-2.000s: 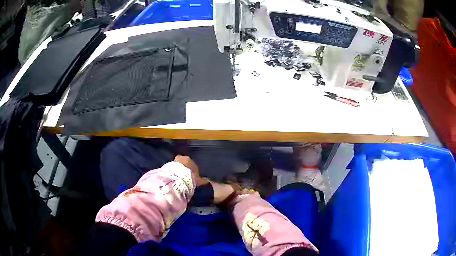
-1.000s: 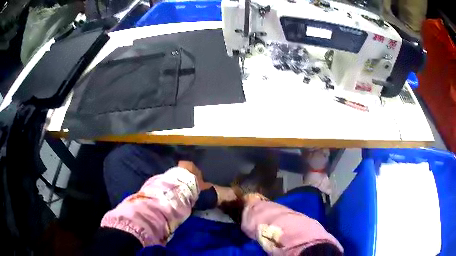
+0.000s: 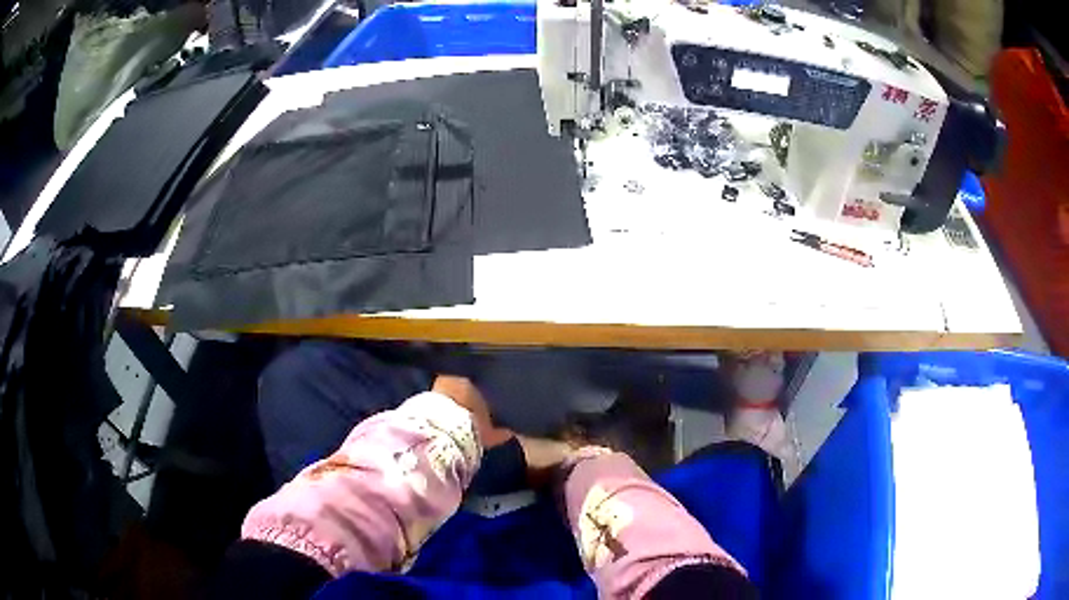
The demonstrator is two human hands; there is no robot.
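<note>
A black bag panel (image 3: 340, 281) lies flat on the white table. Its pocket (image 3: 317, 199) has a long dark zipper (image 3: 431, 188) along the right side. A plain black backing panel (image 3: 528, 176) lies under it and shows at the right, reaching the needle area. My left hand (image 3: 467, 404) and my right hand (image 3: 551, 452) are low over my lap, below the table edge, close together. Both are small and blurred, with pink floral sleeves behind them. Their fingers and anything in them cannot be made out.
A white sewing machine (image 3: 750, 94) stands at the back right. Red-handled snips (image 3: 835, 247) and small dark pieces (image 3: 733, 176) lie near it. A black stack (image 3: 152, 158) is on the left. White sheets (image 3: 964, 492) sit in a blue bin (image 3: 838, 492) at the right.
The table, panels and machine have shifted slightly right and down in the picture as the view moved. My hands stay together over my lap, with small shifts.
</note>
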